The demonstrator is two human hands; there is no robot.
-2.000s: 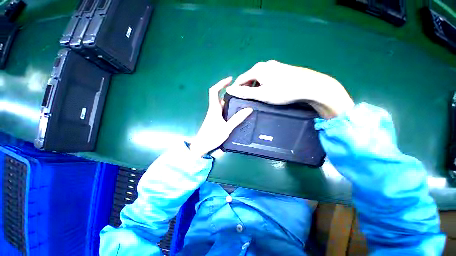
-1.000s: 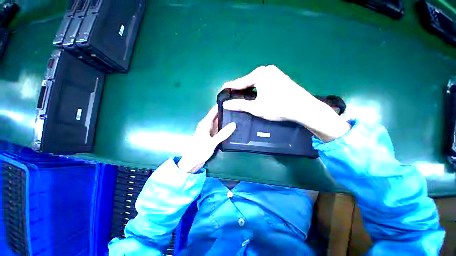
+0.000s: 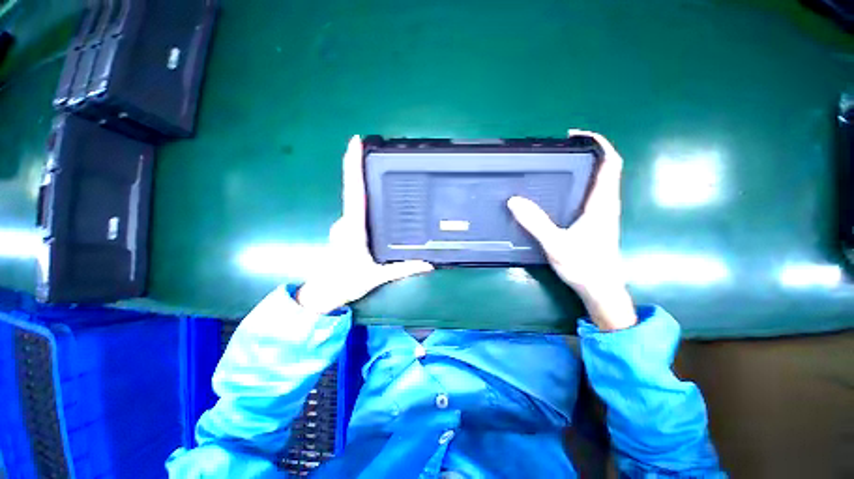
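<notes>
A dark grey handheld unit (image 3: 478, 201) lies back side up at the middle of the green bench, with a small pale label and dotted patches on its back. A black protective sleeve (image 3: 478, 145) shows along its far edge and corners. My left hand (image 3: 351, 243) grips the left end, thumb along the near edge. My right hand (image 3: 585, 224) grips the right end, its thumb on the back and fingers around the far right corner. The screen side is hidden underneath.
Dark units stand on edge at the left (image 3: 103, 210), with several more behind them (image 3: 154, 65). A blue crate (image 3: 112, 374) is below the left bench edge. Brown cardboard (image 3: 768, 402) is at the lower right. A dark device (image 3: 846, 168) is cut off at the right edge.
My right hand has moved from across the unit's far edge to its right end. The unit now lies nearly level with its back uncovered. The whole view has shifted slightly.
</notes>
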